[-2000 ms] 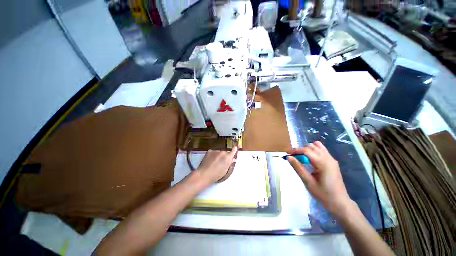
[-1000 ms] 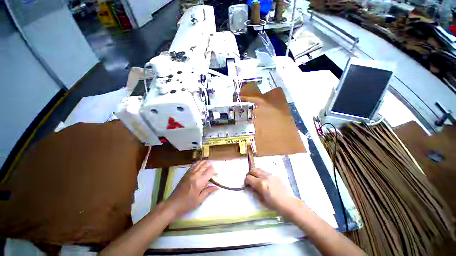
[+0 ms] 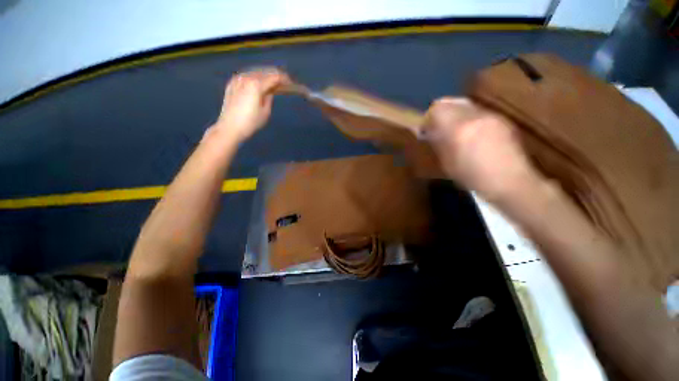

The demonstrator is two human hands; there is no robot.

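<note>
My left hand (image 3: 249, 97) and my right hand (image 3: 469, 134) hold a brown bag panel (image 3: 372, 123) stretched between them in the air; the panel and my right hand are blurred. Below it, finished panels (image 3: 327, 197) lie on a low platform (image 3: 257, 260), with a black label and several looped brown straps (image 3: 354, 257) hanging at their near edge. The fingertips of both hands are partly hidden.
A big brown panel stack (image 3: 603, 119) lies on the white machine table (image 3: 506, 242) at the right. A blue crate (image 3: 223, 327) and a pile of pale cloth (image 3: 52, 320) are at the lower left. Yellow lines (image 3: 141, 195) cross the grey floor.
The view has swung from the sewing machine to the low platform on the left. My hands have left the strap at the machine and now hold a panel up in the air.
</note>
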